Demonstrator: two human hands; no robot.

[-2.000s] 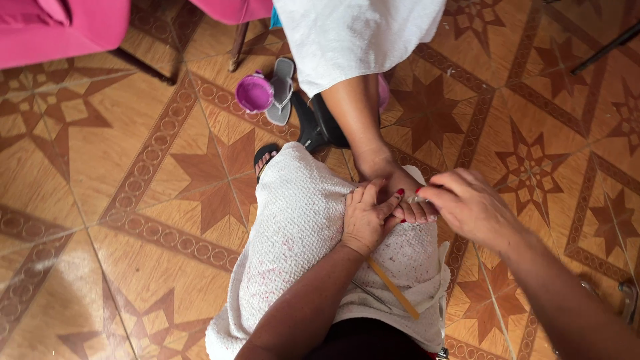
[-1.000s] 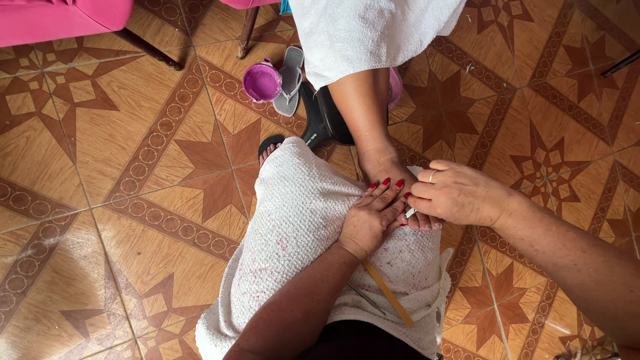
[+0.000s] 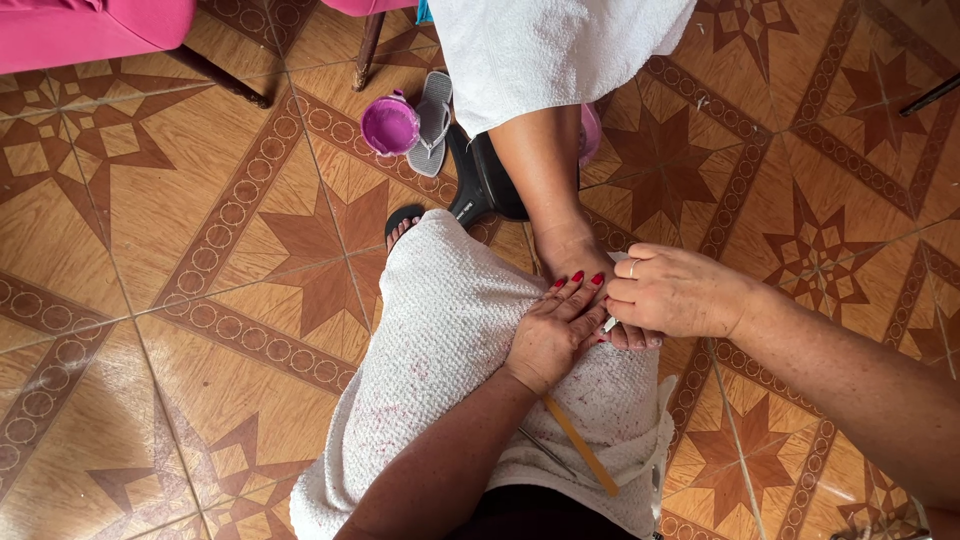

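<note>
Another person's bare foot point(image 3: 574, 251) rests on the white towel point(image 3: 442, 322) over my lap. My left hand point(image 3: 555, 330), with red nails, lies across the toes and holds the foot. My right hand point(image 3: 671, 292), wearing a ring, is closed around a small tool with a pale tip point(image 3: 610, 325) that touches the big toe's side; its kind is mostly hidden by the fingers. A yellow nail file point(image 3: 581, 446) and a thin metal tool point(image 3: 547, 452) lie on the towel below my left wrist.
A purple bowl point(image 3: 390, 126) and a grey flip-flop point(image 3: 431, 124) are on the tiled floor beside a black footrest base point(image 3: 480, 180). Pink chairs point(image 3: 97, 30) with dark legs stand at upper left. A white towel point(image 3: 555, 52) covers the other person's leg.
My right hand has moved in from the right of the toes to over the foot, its fingers turned toward the big toe. My left hand's fingers lie flatter and more extended than two seconds ago.
</note>
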